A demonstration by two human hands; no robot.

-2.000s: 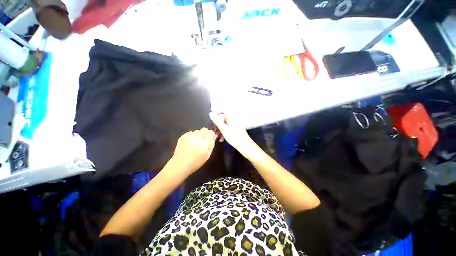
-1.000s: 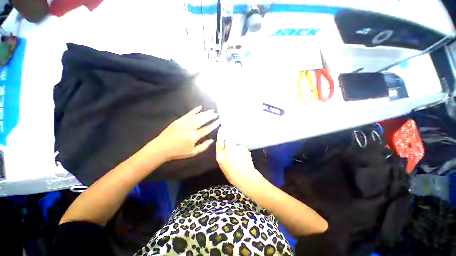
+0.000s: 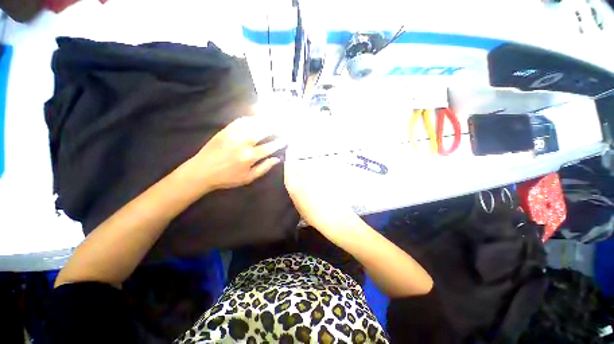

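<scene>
A black garment piece point(image 3: 141, 127) lies spread on the white table, left of and below the needle area, its lower edge hanging over the table front. My left hand point(image 3: 239, 154) lies palm down on its right part, fingers spread towards the needle. My right hand point(image 3: 303, 188) is at the cloth's right edge near the table front; its fingertips are lost in glare, so its grip cannot be told. The white sewing machine point(image 3: 431, 47) stands above, its presser foot area point(image 3: 289, 97) washed out by bright light.
Dark thread snips point(image 3: 369, 163) lie right of my right hand. Yellow and red scissors point(image 3: 435, 131) and a black phone point(image 3: 501, 133) lie further right. A black work bundle point(image 3: 464, 248) with white loops hangs below the table, beside a red patterned cloth point(image 3: 544, 201).
The cloth and my left hand have moved up towards the needle. Two seconds ago my hands were together at the cloth's lower right edge; now my left lies flat on it. The view has shifted.
</scene>
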